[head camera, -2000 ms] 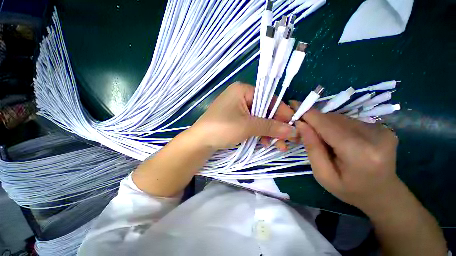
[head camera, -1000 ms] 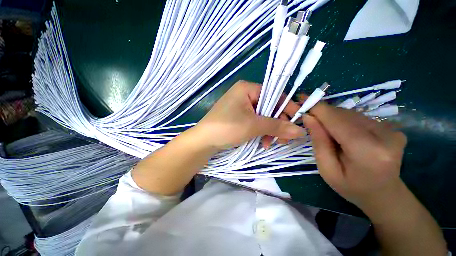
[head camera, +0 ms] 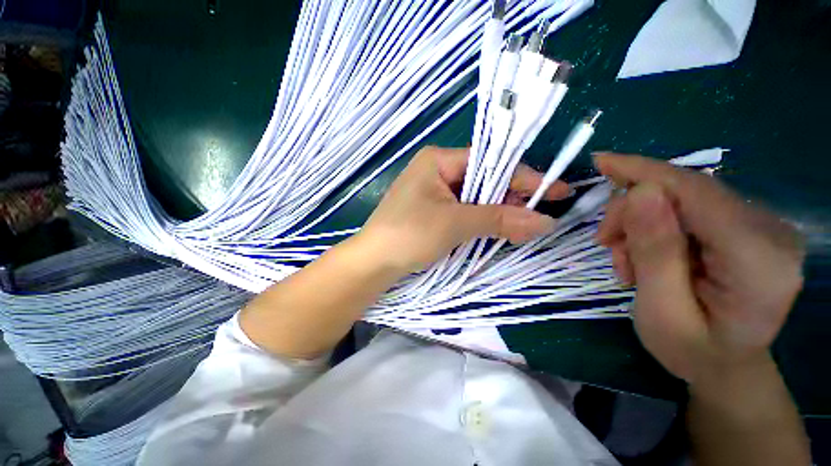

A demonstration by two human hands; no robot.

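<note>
My left hand (head camera: pixel 456 205) is closed around a bunch of white cables. Their white plug ends (head camera: pixel 524 86) with small metal tips fan upward above the fist. One plug end (head camera: pixel 572 146) leans out to the right, its cable between my left thumb and fingers. My right hand (head camera: pixel 697 259) is to the right of it, blurred, with its fingers curled and apart from the held bunch. I cannot tell whether it holds anything; a blurred white plug shape lies by its fingertips. Loose cables (head camera: pixel 510 282) lie beneath and between both hands, their far ends partly hidden behind my right hand.
A thick bundle of white cables (head camera: pixel 364 100) curves across the dark green table (head camera: pixel 210 109). Greyer cable bundles (head camera: pixel 118 314) hang at the lower left. An angular white piece (head camera: pixel 688 41) lies at the upper right. The white coat (head camera: pixel 392 410) is at the table's near edge.
My right hand has moved right, away from my left hand, and no longer pinches the plug end beside the bunch. The held plug ends have shifted and fanned differently.
</note>
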